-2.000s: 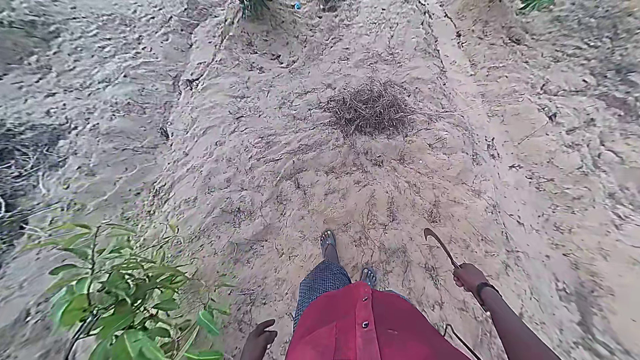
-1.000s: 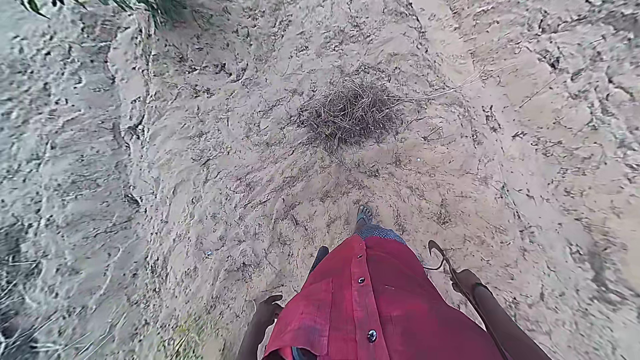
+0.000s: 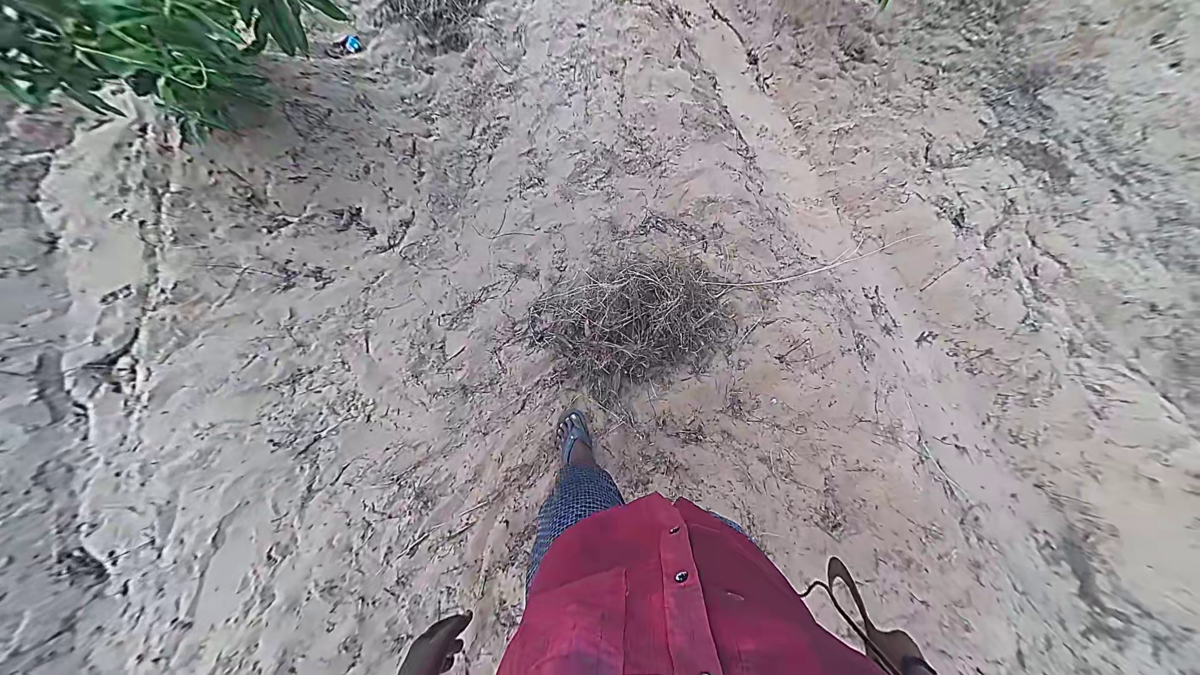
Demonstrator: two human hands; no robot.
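My right hand (image 3: 895, 649), at the lower right edge, is closed around a sickle (image 3: 848, 591) whose curved blade points up and away from the red shirt. A thin dark loop shows beside the blade. At the bottom, left of the shirt, my left hand (image 3: 436, 645) hangs with its fingers slightly apart and nothing in it. A heap of dry grass and twigs (image 3: 642, 319) lies on the bare ground just ahead of my foot in a flip-flop sandal (image 3: 574, 433). One long pale stalk (image 3: 834, 265) sticks out from the heap to the right.
Dry, uneven soil (image 3: 328, 450) with shallow ridges and scattered plant bits surrounds me. A leafy green plant (image 3: 187, 56) grows at the upper left, with a small blue object (image 3: 352, 43) beside it. Another dry clump (image 3: 431, 14) lies at the top edge.
The dry heap has come closer to my feet as I walk forward. The leafy plant seen at the lower left two seconds ago is out of view. The sickle stays in my right hand.
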